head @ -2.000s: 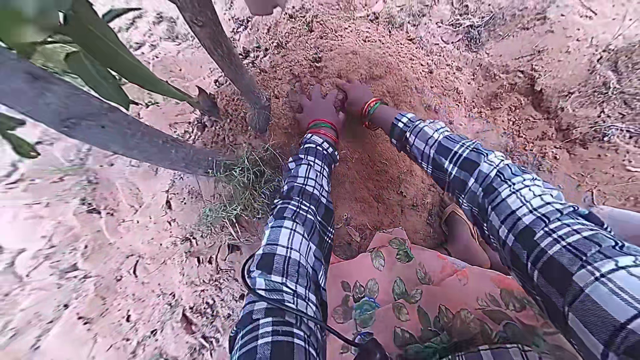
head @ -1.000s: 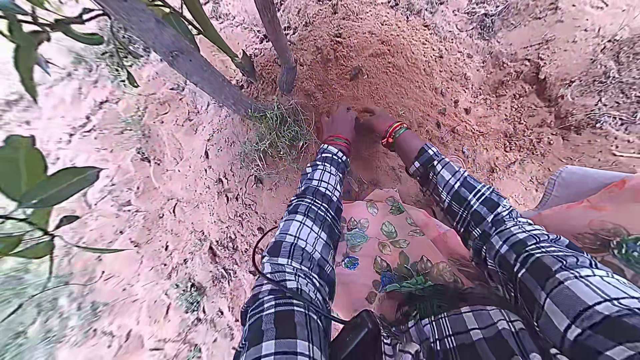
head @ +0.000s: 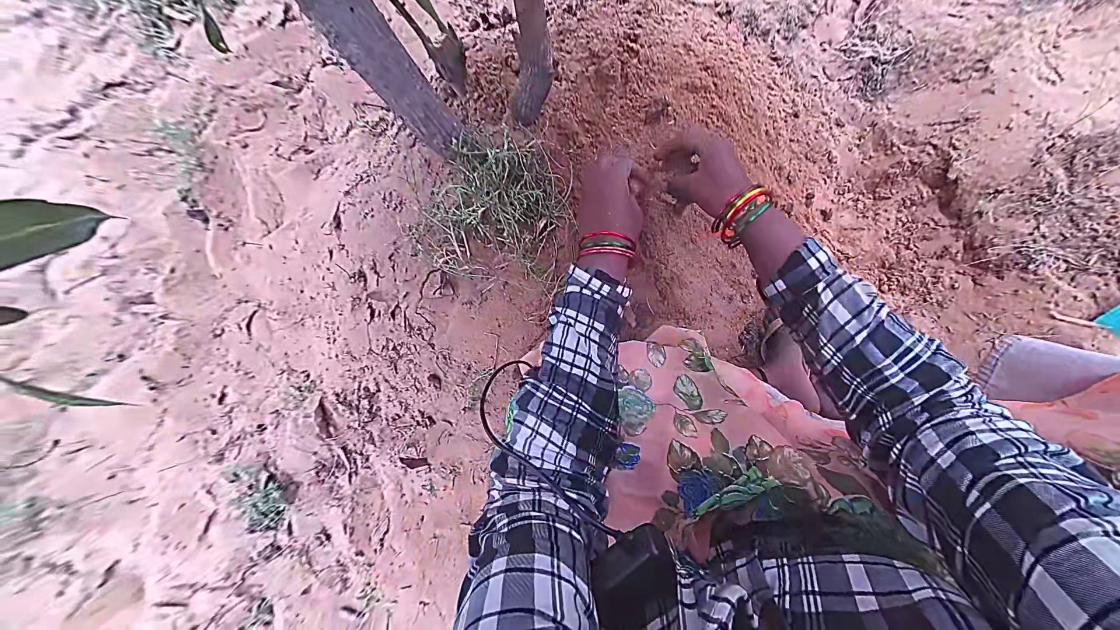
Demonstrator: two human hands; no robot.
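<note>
My left hand [head: 610, 194] is at the near side of a mound of loose reddish soil [head: 744, 79], just right of a tuft of grass [head: 503, 197]. Its fingers are bent and mostly hidden, so what they hold cannot be told. Close by on the right, my right hand [head: 700, 171] is over the soil with thumb and fingers curled and a gap between them; I make out nothing clear in it. Bangles circle both wrists. A small dark clod [head: 656, 109] lies on the mound beyond the hands.
Slender tree trunks [head: 394, 74] rise at the top, beside the mound. Green leaves [head: 44, 232] hang at the left edge. Floral cloth [head: 691, 394] covers my lap, with a black device [head: 637, 569] and its cable below. A foot [head: 787, 363] is beside the cloth.
My hands were close together on the soil; now they are a little apart, the right one with its fingers curled. The view has shifted, bringing the trunks nearer the top edge.
</note>
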